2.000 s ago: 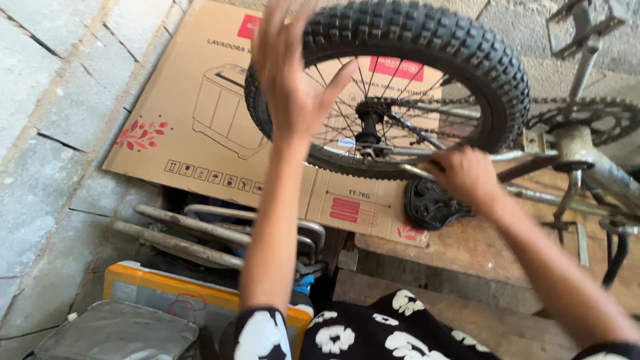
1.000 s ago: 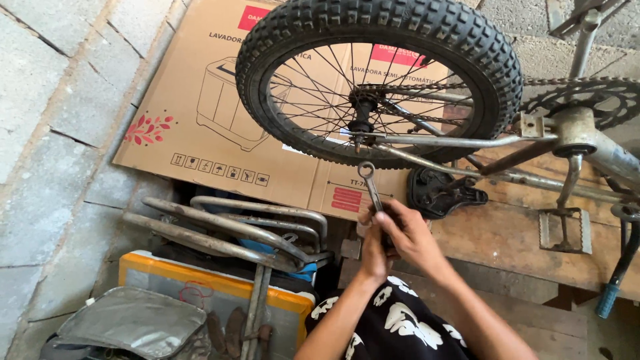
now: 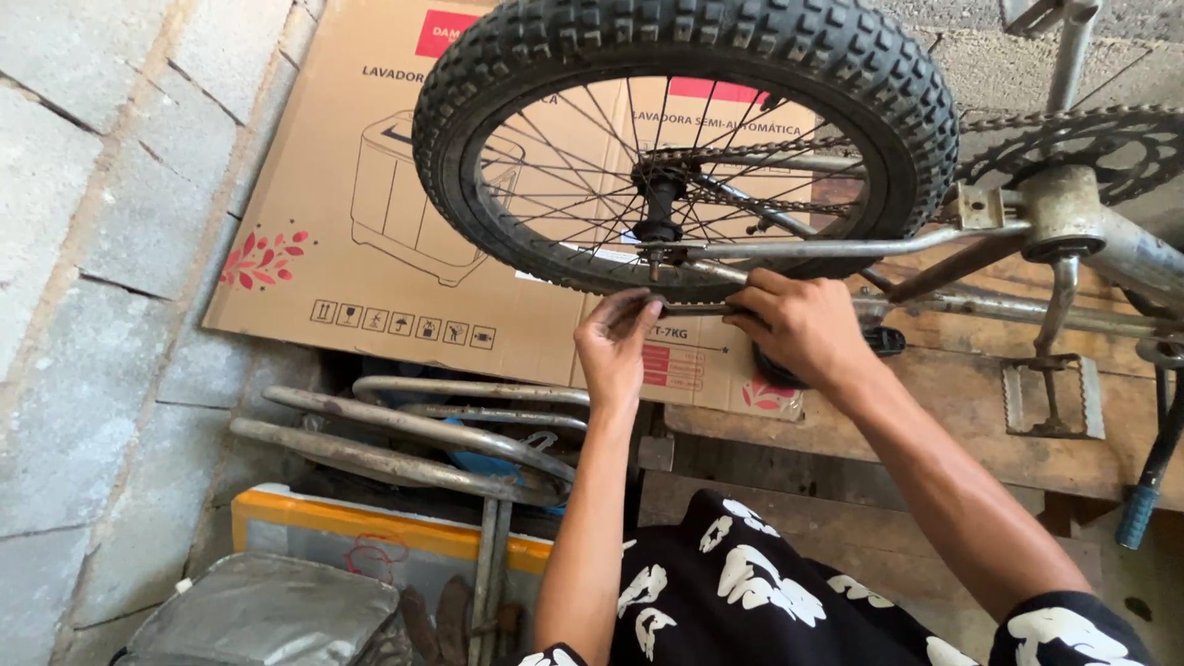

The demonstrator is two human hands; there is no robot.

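Note:
The knobby rear wheel of a bicycle stands before me, its hub and axle end facing me. Just below the axle end, my left hand pinches one end of a metal wrench. My right hand grips the wrench's other end, beside the frame tube. The wrench lies level and its ends are partly hidden by my fingers; whether it touches the axle end I cannot tell. A chain runs from the hub to the chainring at right.
Behind the wheel leans a printed cardboard sheet. Bent metal tubes, an orange-edged panel and a grey bag are at lower left. The frame rests by a wooden bench, with a pedal over it. A block wall stands left.
One second ago both hands held the wrench upright, lower down; it has moved up nearer the axle and lies level between them. Two seconds ago my left hand was raised with fingers spread.

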